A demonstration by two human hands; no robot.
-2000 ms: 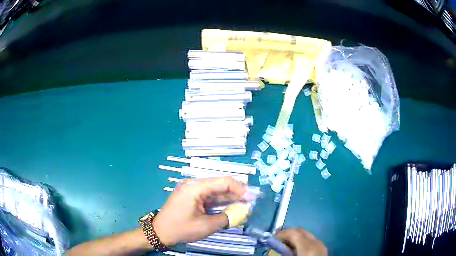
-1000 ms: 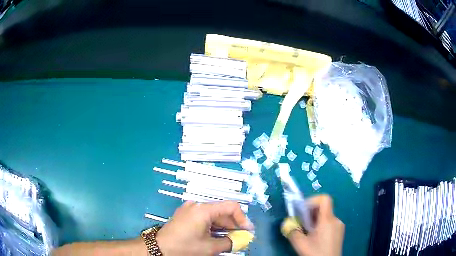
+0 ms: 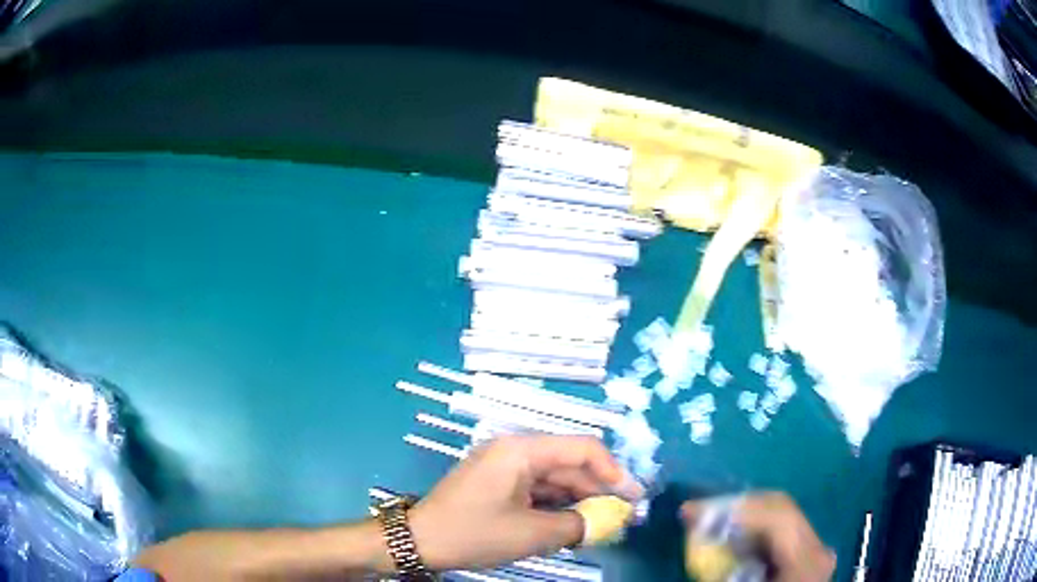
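My left hand (image 3: 500, 512), with a yellow cot on the thumb, is pinched over the lower part of the tube column; a small clear plastic piece (image 3: 639, 502) shows at its fingertips. My right hand (image 3: 773, 540) is at the bottom edge, right of it and apart, strongly blurred; something whitish shows at its fingers, but what it is cannot be told. Silver metal tubes (image 3: 546, 279) lie stacked in a column. Tubes with thin inner rods (image 3: 426, 392) pointing left lie below them, partly under my left hand. Loose clear plastic pieces (image 3: 682, 352) lie right of the column.
A yellow packet (image 3: 682, 125) with a hanging tail lies behind the column, beside a clear bag of whitish parts (image 3: 847, 296). A black tray (image 3: 904, 500) of slim silver pieces is at lower right. A plastic-wrapped bundle (image 3: 51, 421) is at lower left. A dark belt (image 3: 284, 91) runs behind.
The view has shifted, so the bench items appear farther right. My right hand has gone lower, and the long silver piece it held earlier no longer shows clearly. My left hand stays pinched near the column.
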